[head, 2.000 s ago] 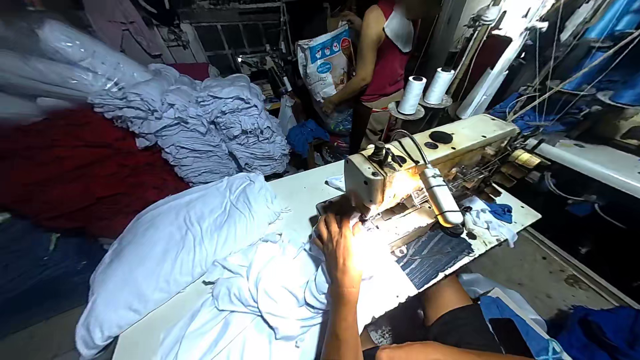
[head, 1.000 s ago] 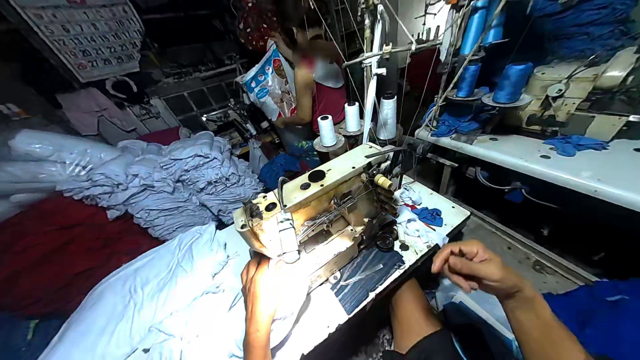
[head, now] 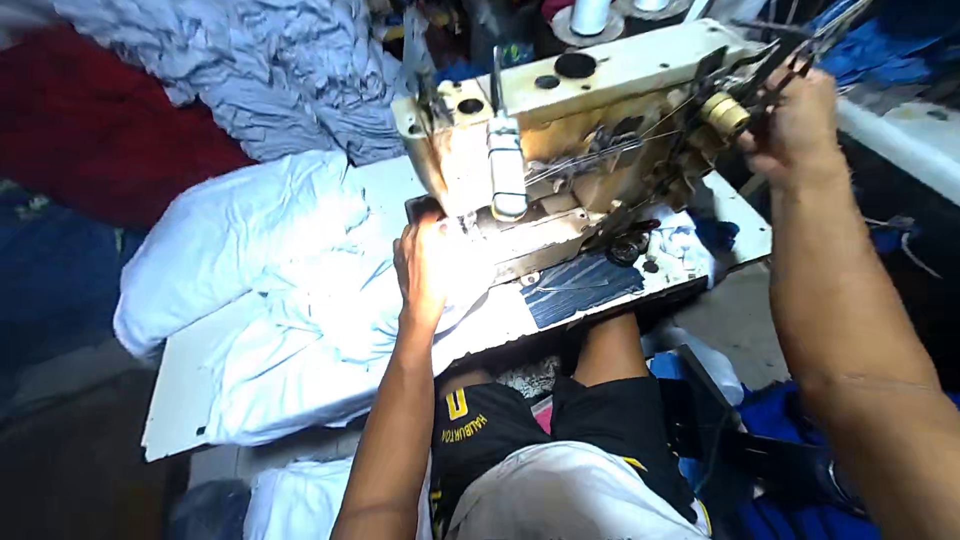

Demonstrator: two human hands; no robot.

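Note:
An industrial sewing machine [head: 600, 97] stands on a white table [head: 176, 405], its lamp [head: 508, 169] lighting the needle area brightly. My left hand [head: 424, 259] rests on white fabric [head: 322, 300] beside the presser foot; glare hides the fingertips, so its hold is unclear. My right hand [head: 799, 120] is at the machine's far right end, behind the yellowish thread spool [head: 725, 112], with its fingers partly hidden by machine parts. The white fabric spreads over the left of the table, next to a plump white cloth bundle [head: 240, 225].
Heaps of grey-blue cloth [head: 300, 75] and dark red cloth [head: 97, 127] lie beyond the table at left. White thread cones [head: 590, 16] stand behind the machine. Small scraps [head: 679, 240] lie on the table's right part. Blue cloth [head: 780, 420] is at lower right.
My right hand has moved from in front of the table up to the machine's right end. My left hand stays by the needle area. The view has tilted down.

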